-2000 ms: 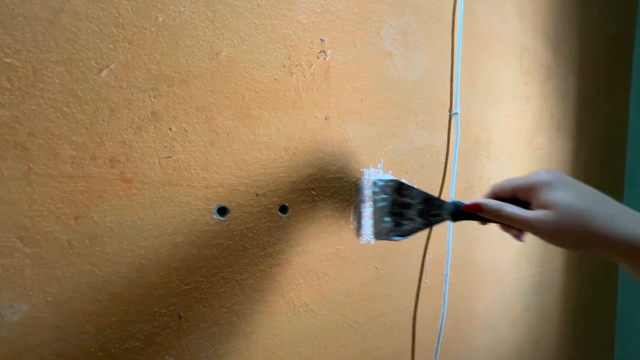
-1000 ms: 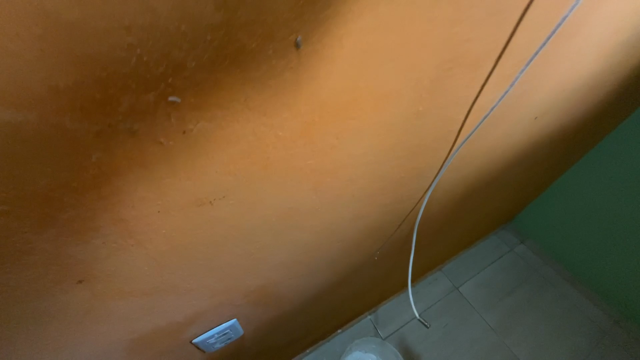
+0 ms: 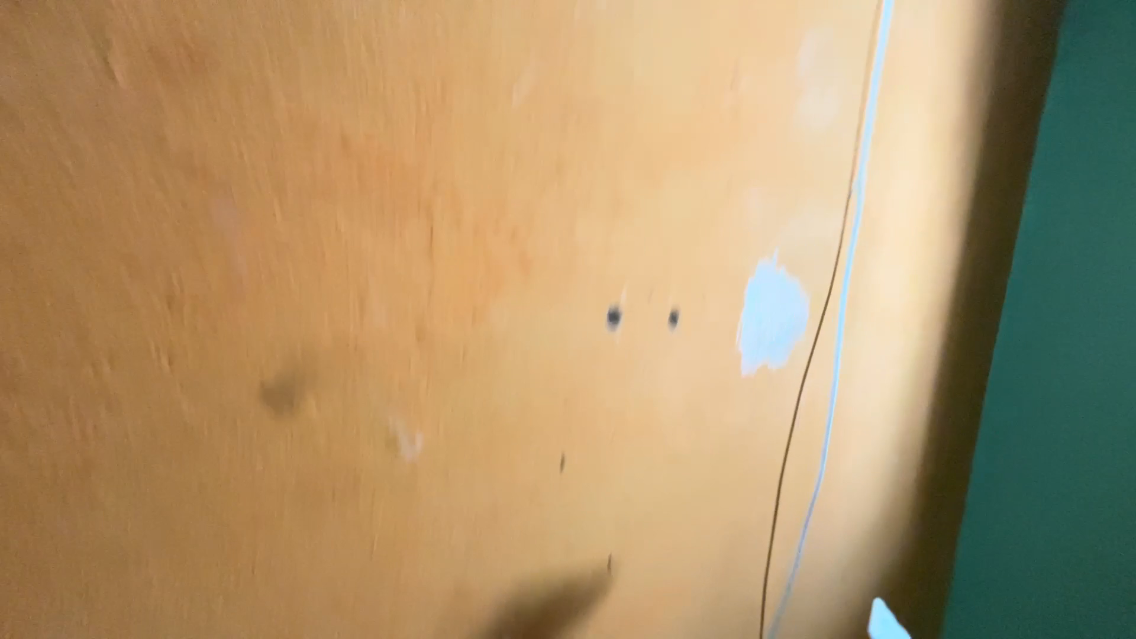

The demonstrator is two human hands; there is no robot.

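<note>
Neither my left hand nor my right hand shows in the head view. A patch of white filler (image 3: 774, 317) lies on the orange wall (image 3: 399, 222), with an uneven edge. To its left are two dark holes, the left one (image 3: 614, 317) and the right one (image 3: 674, 319), side by side. A small pale tip (image 3: 886, 619) of something pokes in at the bottom right edge; what it belongs to is hidden. The view is blurred.
A thin white cable (image 3: 843, 302) hangs down the wall right of the patch, with its dark shadow beside it. A green wall (image 3: 1047, 355) meets the orange one at the right. Shadows fall on the lower part of the orange wall.
Two seconds ago my right hand pressed a putty knife on the white patch; hand and knife are now out of view. The view dipped to the floor and came back up.
</note>
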